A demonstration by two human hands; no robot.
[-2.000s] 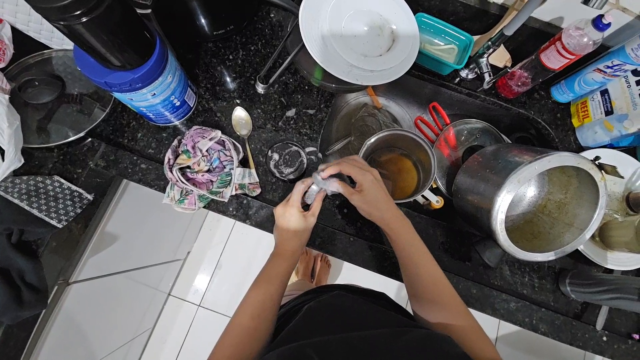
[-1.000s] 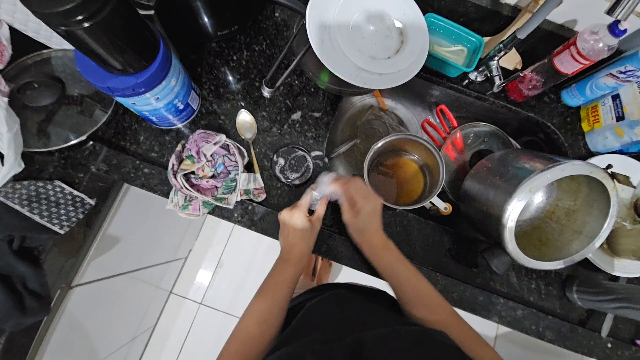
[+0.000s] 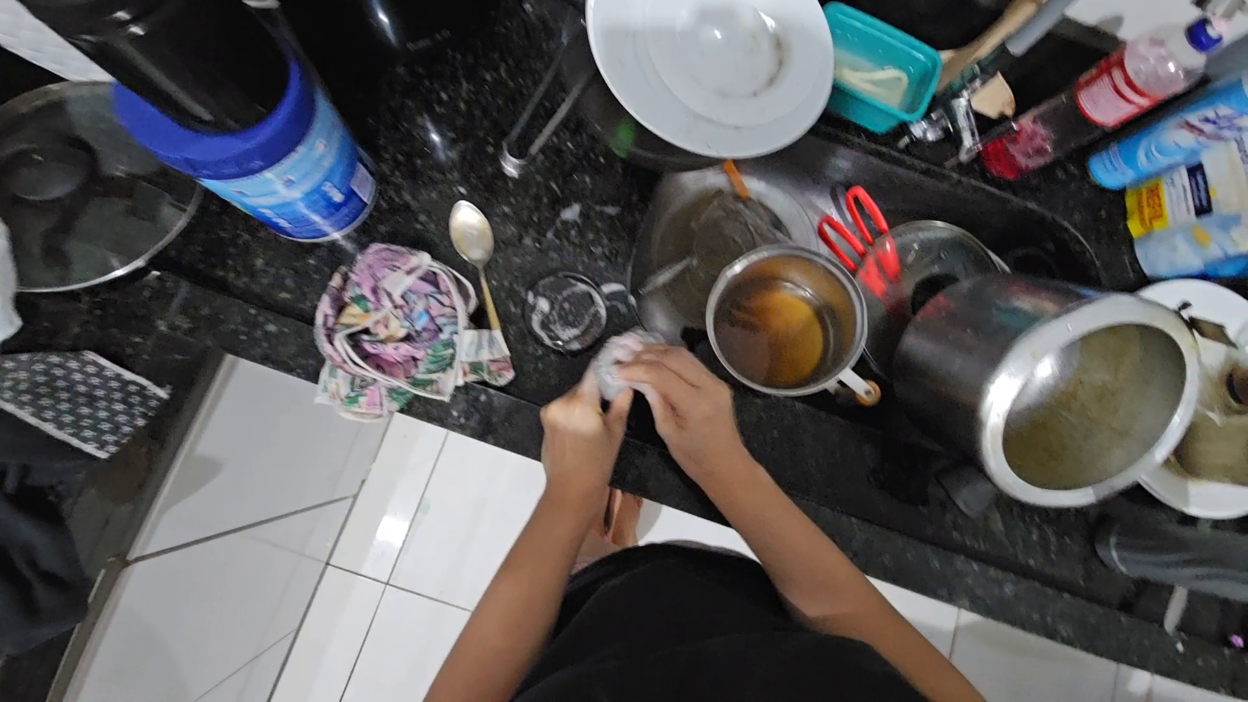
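My left hand [image 3: 583, 429] and my right hand [image 3: 687, 405] meet over the counter's front edge, both closed on a small whitish, soapy-looking thing [image 3: 616, 363] whose kind I cannot tell. Just beyond them lies a small round dish or lid [image 3: 565, 312] with suds on it. A metal spoon [image 3: 473, 234] and a crumpled floral cloth [image 3: 395, 322] are to the left. Right of my hands, a metal saucepan [image 3: 785, 322] with brownish liquid stands at the sink's near edge.
The steel sink [image 3: 1033, 219] holds a glass lid [image 3: 926, 263] with red-handled scissors or tongs [image 3: 863, 229] beside it. A large metal pot [image 3: 955, 370] lies tilted at the right. White plates [image 3: 624, 68], a teal container [image 3: 877, 68], bottles [image 3: 1102, 102] and a blue-lidded tub [image 3: 312, 166] stand around.
Both hands stay together near the same spot, their fingers shifting around the whitish thing. The cloth, spoon and saucepan have not plainly moved.
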